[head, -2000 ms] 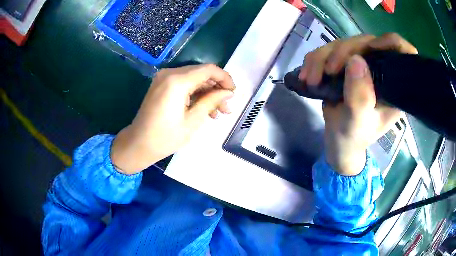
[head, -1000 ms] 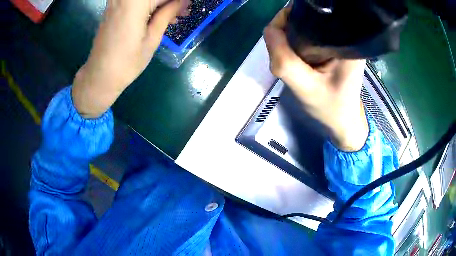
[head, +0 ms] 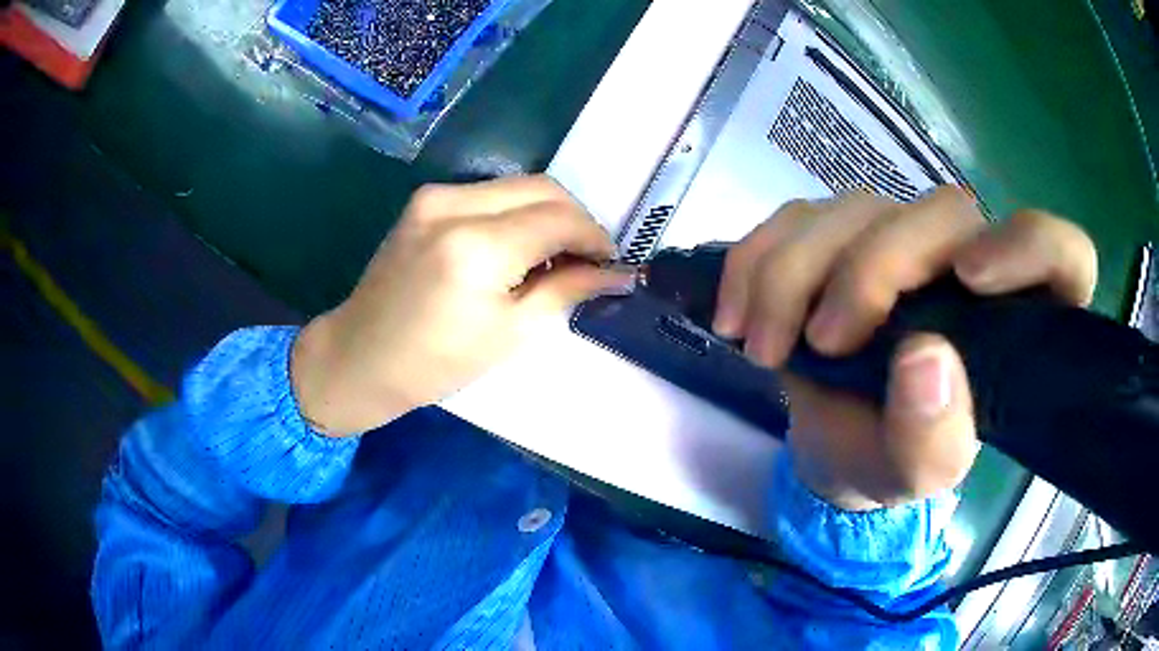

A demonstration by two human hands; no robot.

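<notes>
The laptop (head: 741, 172) lies underside up on a white foam sheet (head: 515, 382), its vent grille showing at the far side. My right hand (head: 877, 305) is closed around the thick black electric screwdriver (head: 1068, 382), which points left over the laptop's near-left corner area. My left hand (head: 464, 293) is at the screwdriver's nose, thumb and fingertips together beside its tip. Any screw between the fingertips is too small or hidden to see. The right hand and screwdriver cover the near-right part of the laptop.
A blue screw box (head: 381, 95) with many dark screws sits on clear plastic at upper left on the green work surface (head: 280, 216). A red-orange edge (head: 45, 54) shows at the far left corner. A black power cord (head: 1004, 579) crosses at lower right, over my right sleeve.
My left hand has moved from the screw box back to the laptop, meeting the screwdriver's nose. The screwdriver has swung down and now points left near the laptop's near-left corner.
</notes>
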